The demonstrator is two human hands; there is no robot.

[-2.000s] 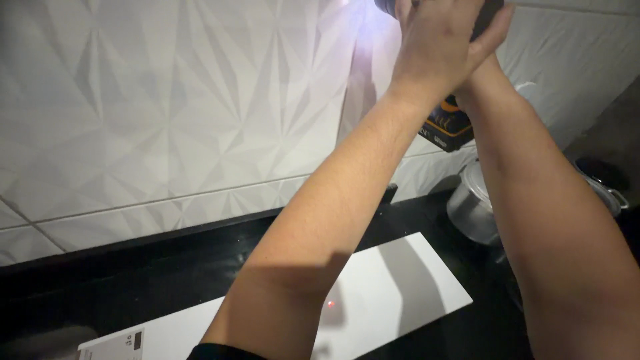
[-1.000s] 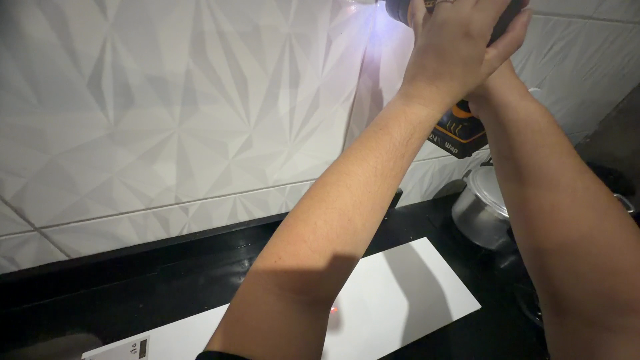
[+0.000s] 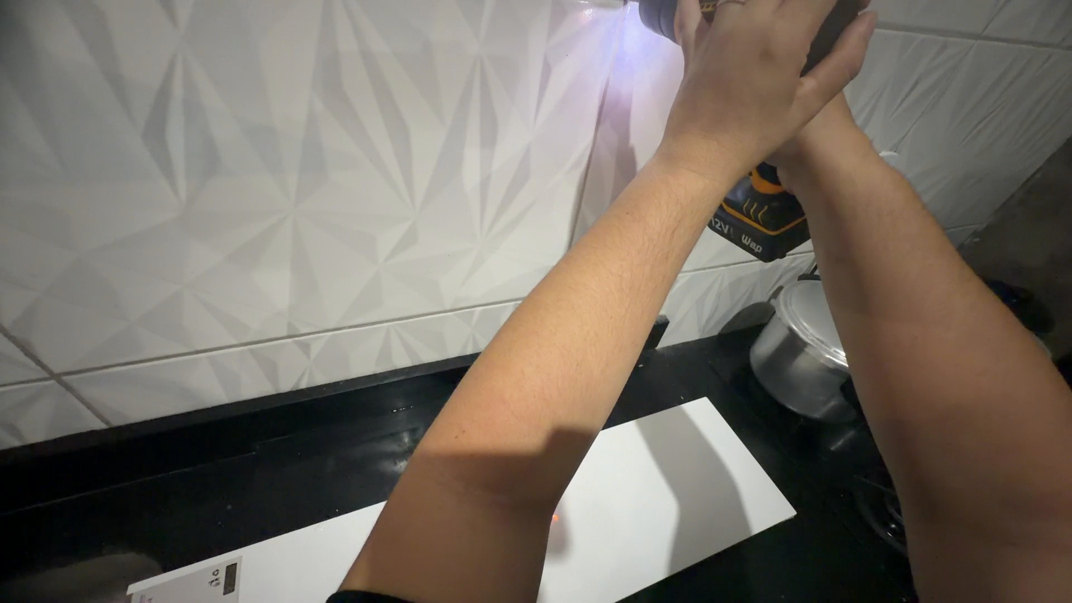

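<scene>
A black and orange Wap cordless drill [image 3: 760, 213] is raised against the tiled wall at the top right, its front end pointing left with a bluish-white light by it. My left hand [image 3: 745, 75] lies over the drill's body, fingers wrapped on it. Behind and below it, my right hand [image 3: 808, 146] is mostly hidden and appears closed around the handle, just above the battery base. The tip of the drill is partly cut off by the top edge of the view.
A white panel [image 3: 645, 502] with a label lies on the black countertop [image 3: 310, 456] below my arms. A lidded metal pot [image 3: 800, 360] stands at the right near the wall. White faceted tiles [image 3: 293, 184] cover the wall behind.
</scene>
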